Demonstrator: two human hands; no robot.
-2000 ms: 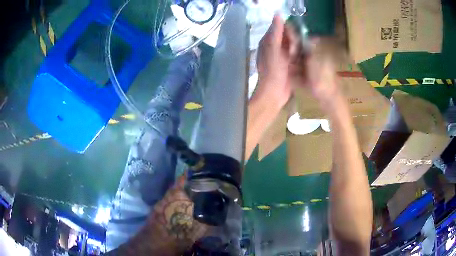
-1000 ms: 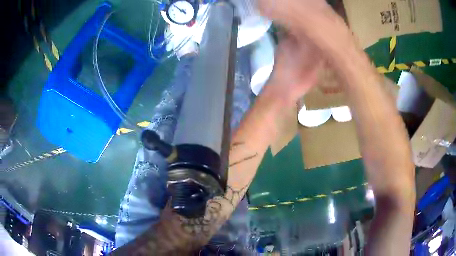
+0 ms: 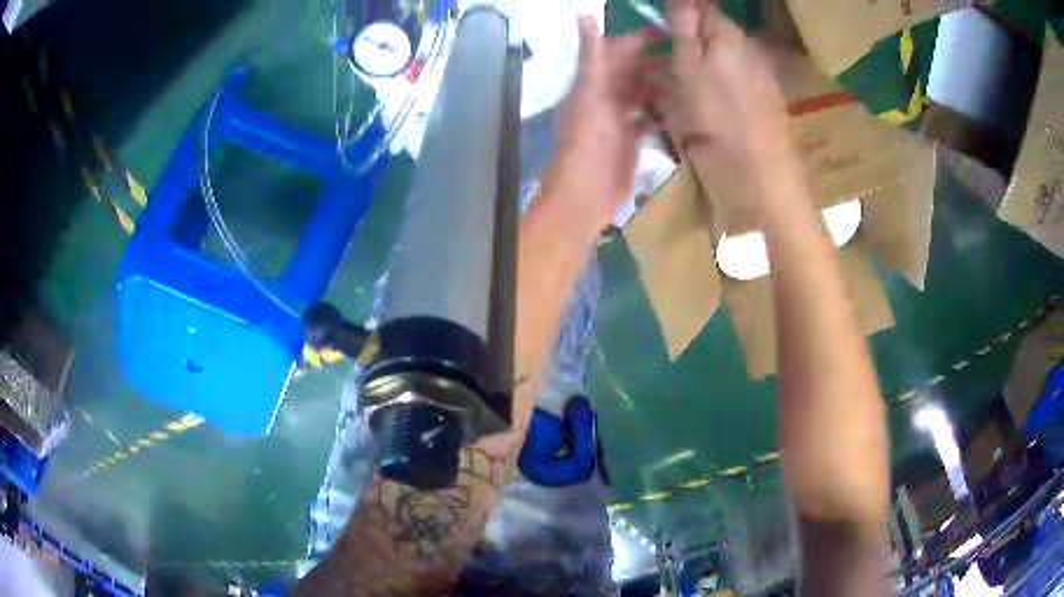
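Note:
The pneumatic cylinder (image 3: 449, 198), a long silver-grey tube, stands upright in front of me; its black end fitting with a brass-coloured ring (image 3: 420, 391) is nearest the camera. A clear air hose (image 3: 222, 239) loops from the fitting. The pressure gauge (image 3: 380, 49) is beside the tube's far end. My left forearm passes behind the cylinder; my left hand (image 3: 601, 128) is blurred at its right. My right hand (image 3: 718, 99) is close to it, also blurred. A small shiny metal piece (image 3: 645, 12) shows between them at the top edge. Whether either hand grips it cannot be told.
A blue plastic stool (image 3: 210, 350) is at the left. An open carton (image 3: 840, 152) holding white canisters (image 3: 743, 254) is on the green floor at the right, partly behind my right arm. More cartons (image 3: 863, 26) are beyond. A blue-and-black item (image 3: 560, 443) lies low in the centre.
The cylinder appears further left and more of the open carton shows. My right arm no longer crosses over my left; the hands are now side by side near the top.

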